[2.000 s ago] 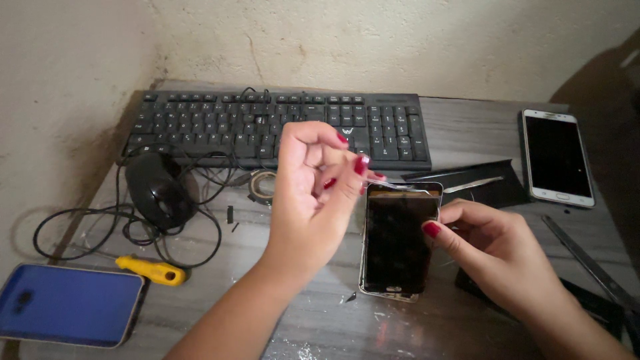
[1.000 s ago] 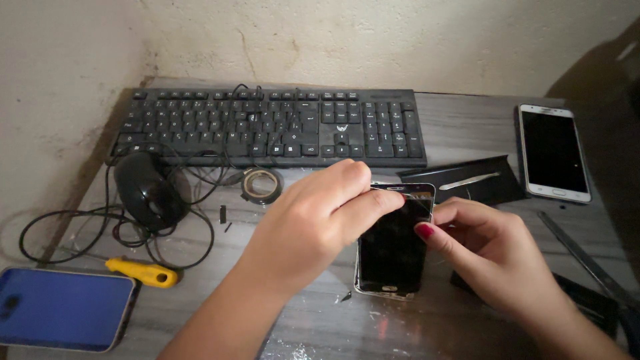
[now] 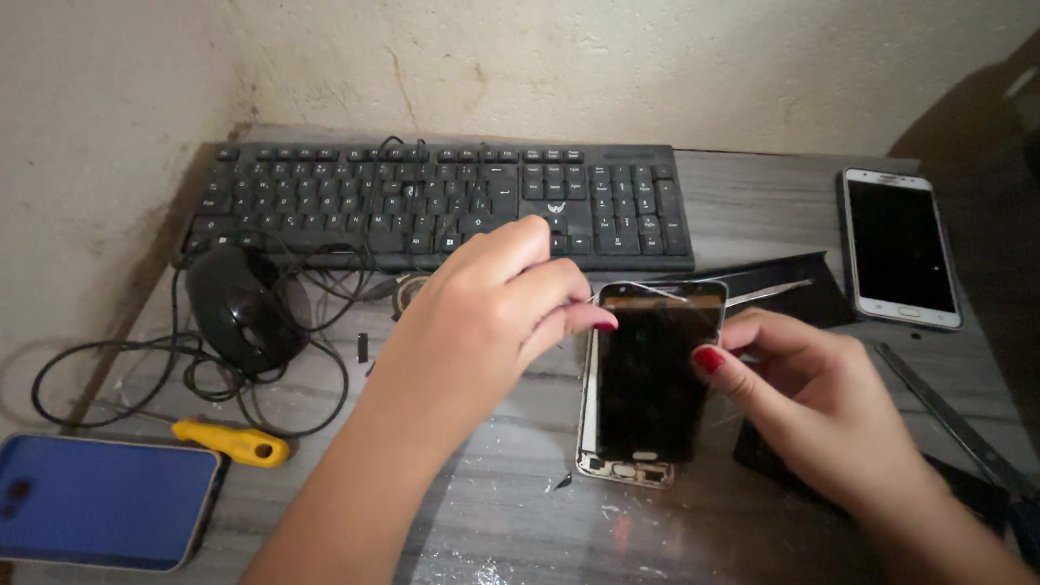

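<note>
A smartphone screen panel [image 3: 654,382] with a dark glass front lies over a white phone frame [image 3: 626,470], shifted so that the frame shows along its left side and bottom. A thin clear strip or film [image 3: 662,291] crosses the panel's top. My left hand [image 3: 504,317] is at the panel's upper left corner, its thumb and fingertips closed on what looks like the end of that strip. With thumb and bent fingers, my right hand [image 3: 772,366] holds the panel's right edge. Metal tweezers [image 3: 768,292] lie behind, on a black flat piece [image 3: 812,305].
Behind are a black keyboard [image 3: 439,207] and a mouse [image 3: 244,309] with looped cable. At left lie a yellow-handled screwdriver [image 3: 231,443] and a blue-backed phone [image 3: 106,500]. A white phone [image 3: 902,248] and scissors [image 3: 951,422] are at right; a tape roll [image 3: 409,294] is partly hidden.
My left hand has moved off the panel's top to its upper left corner. The panel now sits more askew on the frame, with more of the frame showing. My right hand stays at the right edge.
</note>
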